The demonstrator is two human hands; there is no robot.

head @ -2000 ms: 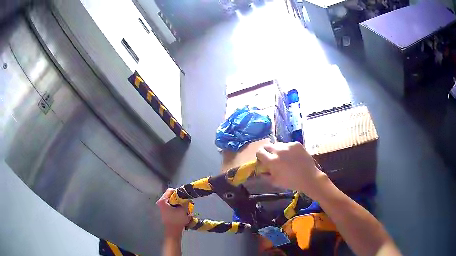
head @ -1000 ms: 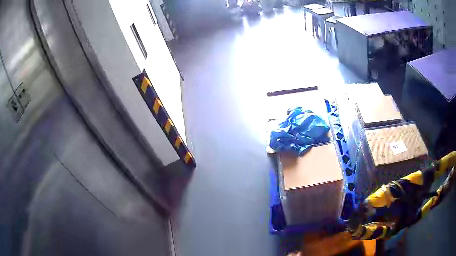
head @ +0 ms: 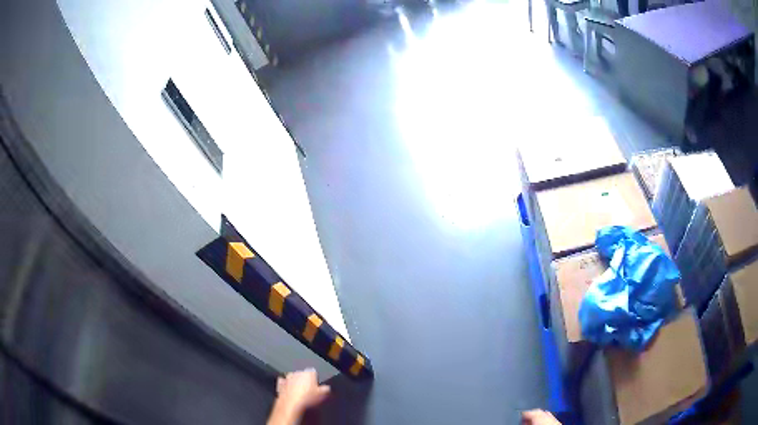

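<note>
The load stands at the right: brown cardboard cartons [head: 594, 212] on a blue pallet [head: 544, 319]. A crumpled blue plastic bag [head: 632, 286] lies on top of the cartons. My left hand [head: 301, 394] is at the bottom edge, left of the load and near the striped corner guard; its fingers look loosely apart and nothing shows in it. My right hand [head: 540, 417] is mostly cut off by the bottom edge, just left of the pallet; only a small part shows, so its grip is hidden. The striped truck handle is out of view.
A white wall [head: 266, 216] with a dark narrow panel [head: 193, 124] and a black-and-yellow corner guard [head: 287, 303] is at the left. Grey floor [head: 432, 315] lies between wall and load. A purple-topped bench [head: 686, 29] and grey stools [head: 594, 41] are at the upper right.
Two seconds ago both hands held the striped handle; one second ago no hand showed. The handle has left view at the right. The load appears further right, the wall and corner guard larger.
</note>
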